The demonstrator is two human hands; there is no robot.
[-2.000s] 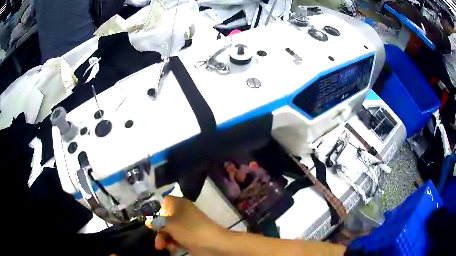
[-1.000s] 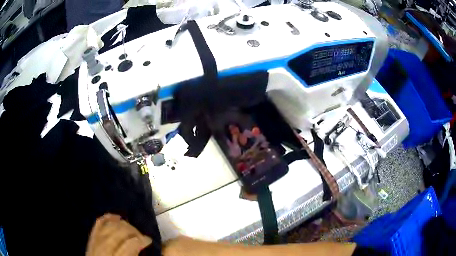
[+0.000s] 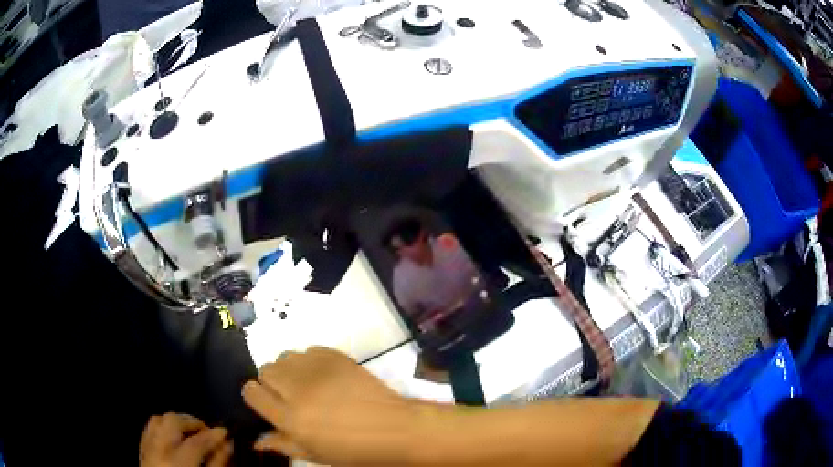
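The black fabric garment piece (image 3: 82, 365) lies left of and below the head of the white sewing machine (image 3: 411, 82). My right hand (image 3: 315, 401) comes in from the right and grips the cloth's edge with bent fingers, in front of the needle area (image 3: 228, 292). My left hand (image 3: 185, 442) is cut off by the bottom edge, its fingers curled on the black cloth, left of my right hand. The two hands are close but apart. The fingertips' exact hold is hard to see against the black.
A smartphone (image 3: 438, 283) with a lit screen leans under the machine arm. A black strap (image 3: 324, 82) crosses the head; the control panel (image 3: 607, 105) is at its right. A checked brown strap (image 3: 580, 319) hangs right of the phone. Blue bins (image 3: 758, 173) stand at right.
My right hand has moved from the needle area down to the cloth at the front. My left hand now shows at the bottom. The phone screen's picture is different, and the camera view has shifted.
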